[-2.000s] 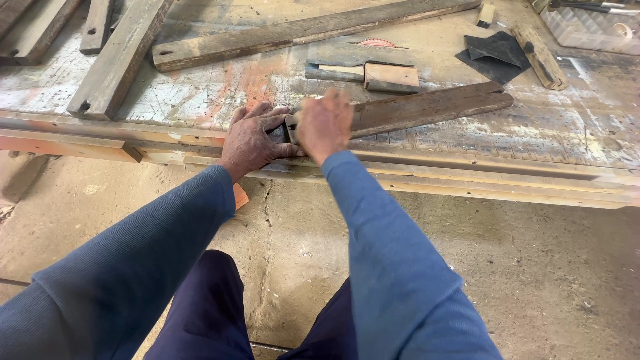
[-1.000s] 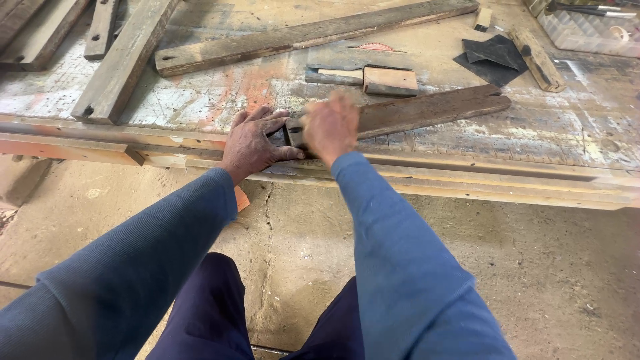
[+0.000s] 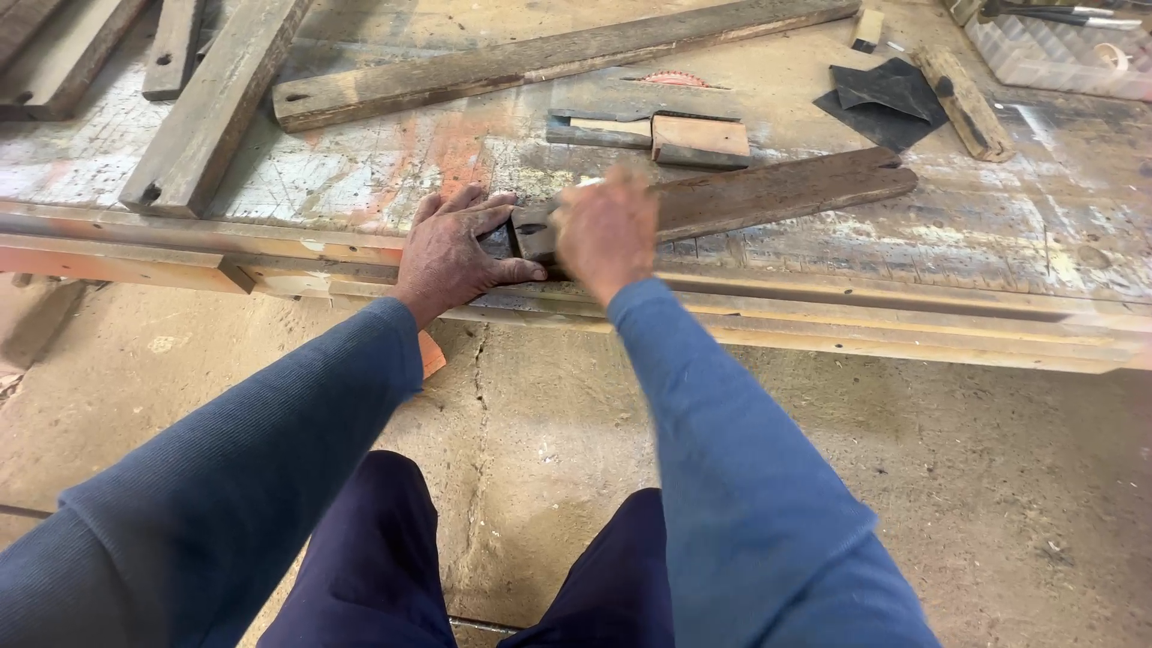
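A dark weathered wooden slat [image 3: 774, 192] lies slanted along the front of the workbench, with a dark hole near its left end and a notch at its right end. My left hand [image 3: 459, 247] rests spread on the bench against that left end, thumb at the lower corner. Blurred by motion, my right hand [image 3: 607, 225] is closed over the slat just right of the hole; something small and pale shows at its top, and what it holds is hidden. Behind the slat sits a wooden block wrapped in dark abrasive sheet [image 3: 700, 141].
A long board [image 3: 540, 63] lies across the back. Several boards, one with a holed end [image 3: 207, 117], lie at left. Folded black sheets [image 3: 886, 99], a short wood piece [image 3: 965, 103] and a clear plastic organizer [image 3: 1053, 63] are at right. A red-toothed saw blade [image 3: 673, 80] shows in the bench top.
My right hand stays over the slat near its left end, blurred in every frame, with small shifts in place. My left hand keeps its place at the slat's end.
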